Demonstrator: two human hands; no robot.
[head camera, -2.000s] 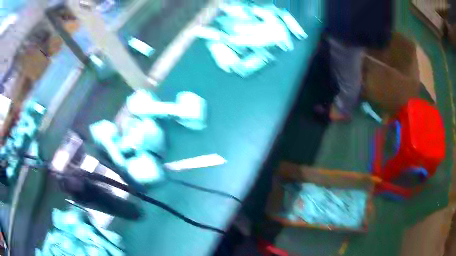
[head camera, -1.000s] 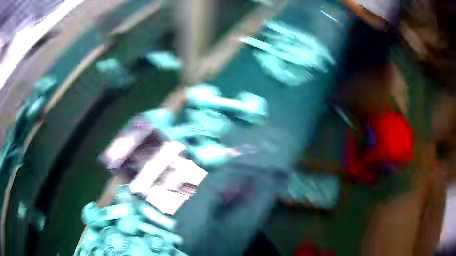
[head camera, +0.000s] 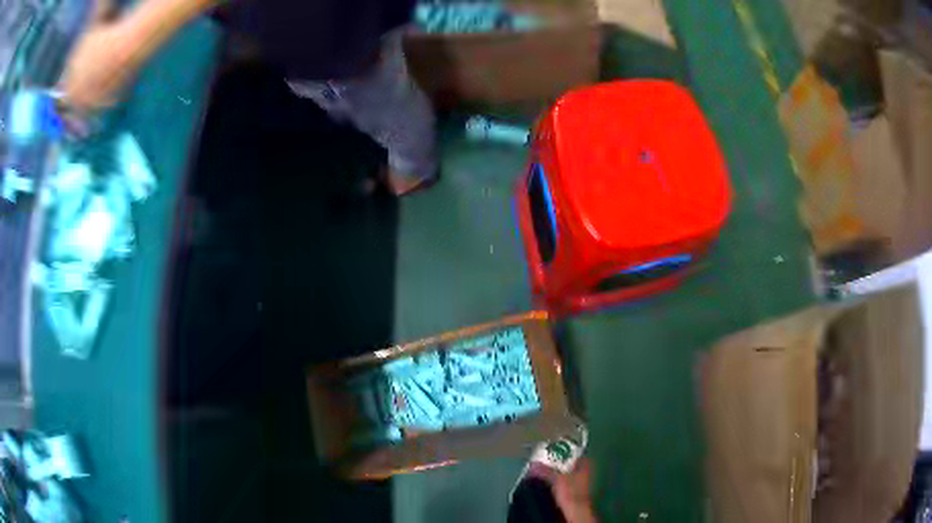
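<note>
An open cardboard carton (head camera: 414, 457) stands on the floor in the lower middle. Flat teal cover strips (head camera: 470, 378) are heaped in it. At its near right corner is a blurred white and green shape with skin and something black behind it, cut off by the bottom edge. I cannot tell whether it is my right hand or a foot. My left hand is not in view.
A red stool (head camera: 644, 163) stands beyond the carton. Teal housings (head camera: 92, 225) lie on the green bench (head camera: 123, 398) at left. Another person (head camera: 388, 112) stands by it, an arm over the bench. More cartons stand behind (head camera: 511, 69) and at right (head camera: 761, 409).
The view has swung right and down from the bench to the floor. The carton and red stool are now larger and further left. The screw feeder has left the picture.
</note>
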